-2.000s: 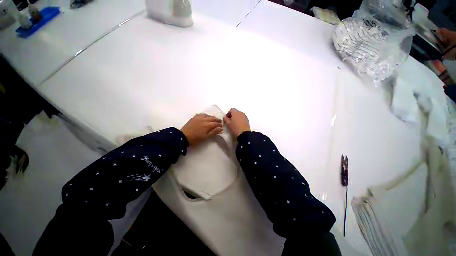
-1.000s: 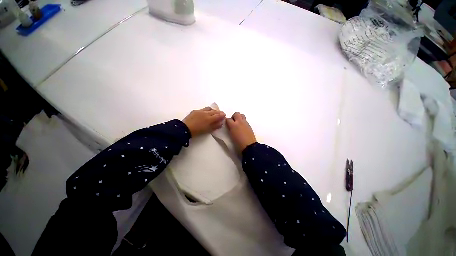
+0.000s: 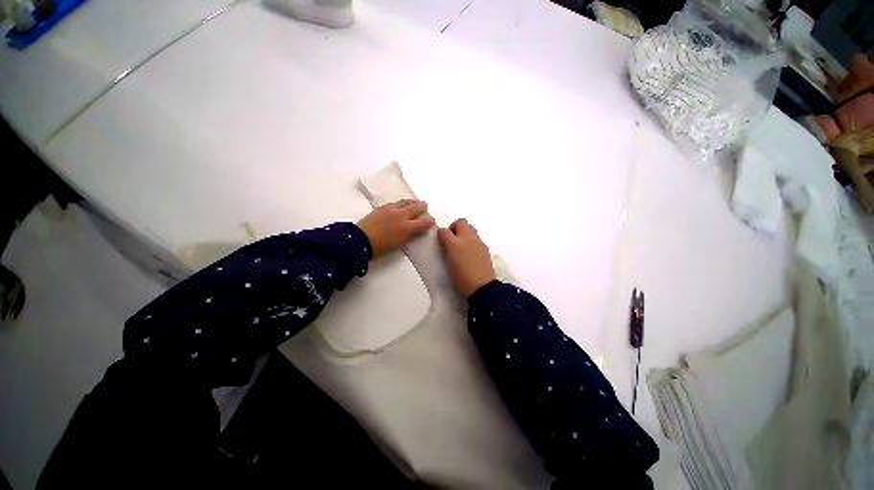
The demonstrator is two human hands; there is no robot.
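Note:
A cream garment body panel [image 3: 422, 383] lies from the white table down over the front edge, with its U-shaped neck opening facing me. My left hand [image 3: 395, 226] rests on a shoulder strap [image 3: 388, 184] and pinches its edge; the strap end sticks out beyond the fingers. My right hand [image 3: 464, 251] holds the outer edge of the same strap, just right of the left fingertips. Any thread at the fingertips is too small to see. Thread snips [image 3: 637, 320] with dark red handles lie on the table to the right, untouched.
A stack of folded panels [image 3: 690, 421] lies at the right, beside beige fabric [image 3: 810, 383]. White cloth [image 3: 762, 187] and a clear plastic bag [image 3: 695, 81] lie at the far right. A blue tray [image 3: 43, 21] and a white container [image 3: 316, 10] stand at the far side.
More of the strap now shows beyond my left hand, and the panel has shifted up the table between my hands. The whole view has moved slightly, so the far objects sit higher.

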